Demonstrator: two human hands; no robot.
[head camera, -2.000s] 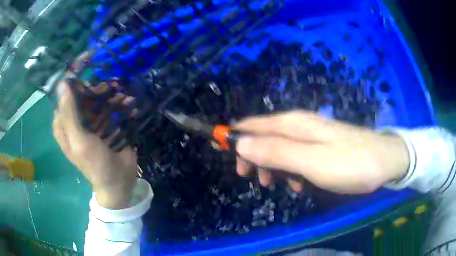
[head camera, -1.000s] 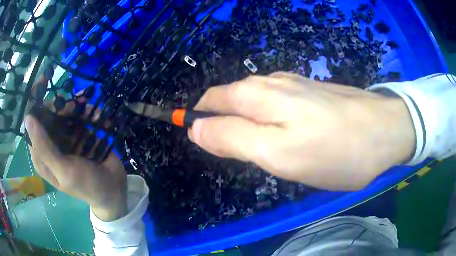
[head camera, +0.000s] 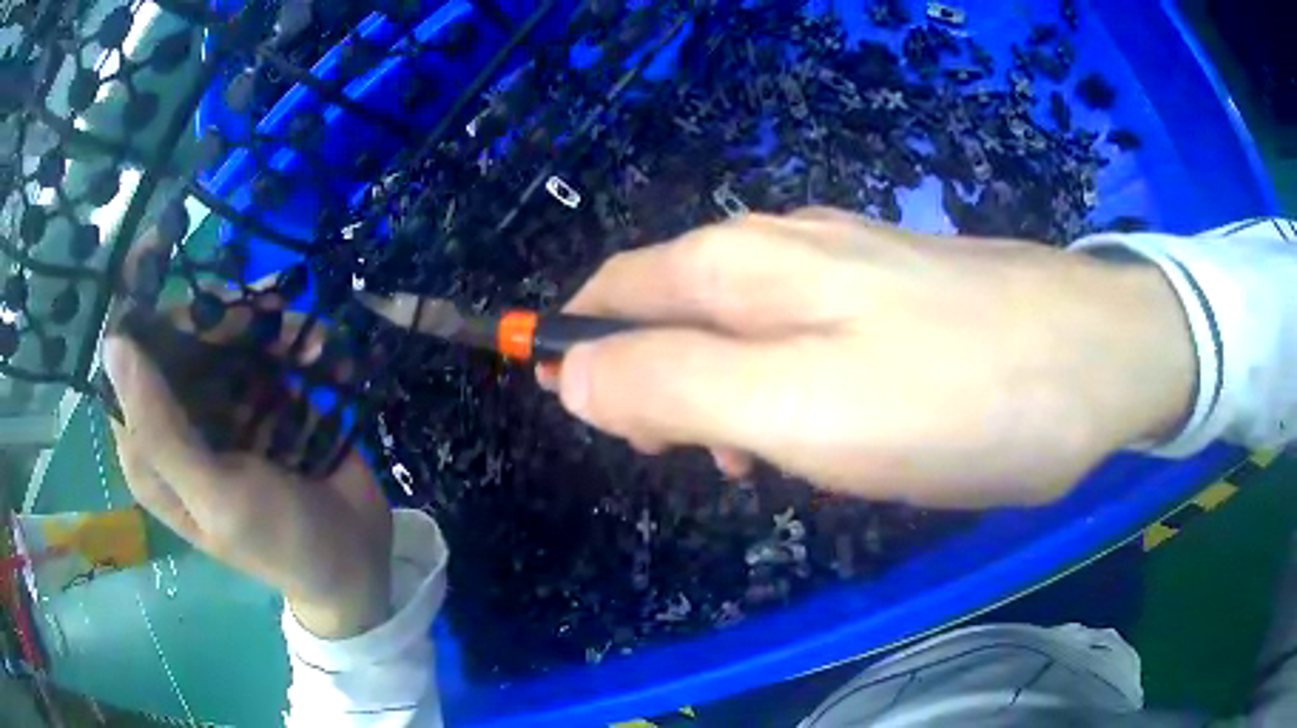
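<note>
A black sprue frame (head camera: 128, 185) with round blobs between thin bars fills the upper left. My left hand (head camera: 249, 498) is closed around its lower part, fingers partly hidden behind the bars. My right hand (head camera: 868, 356) grips side cutters (head camera: 519, 336) with an orange band; their grey jaws point left at the frame's right edge. Whether the jaws touch the frame is unclear. Below both hands is a blue bin (head camera: 797, 647) holding a heap of small dark loose parts (head camera: 569, 526), some cross-shaped, a few pale-edged.
A yellow and pale cup (head camera: 93, 541) with something red beside it is at the lower left on the green floor (head camera: 214, 654). Yellow-black tape (head camera: 1195, 512) runs outside the bin at the lower right. Light clothing of the wearer shows at the bottom right.
Compared with one second ago, my left hand and the frame sit slightly further right and lower. My right hand and cutters have barely moved. Two seconds ago the cutters were further right.
</note>
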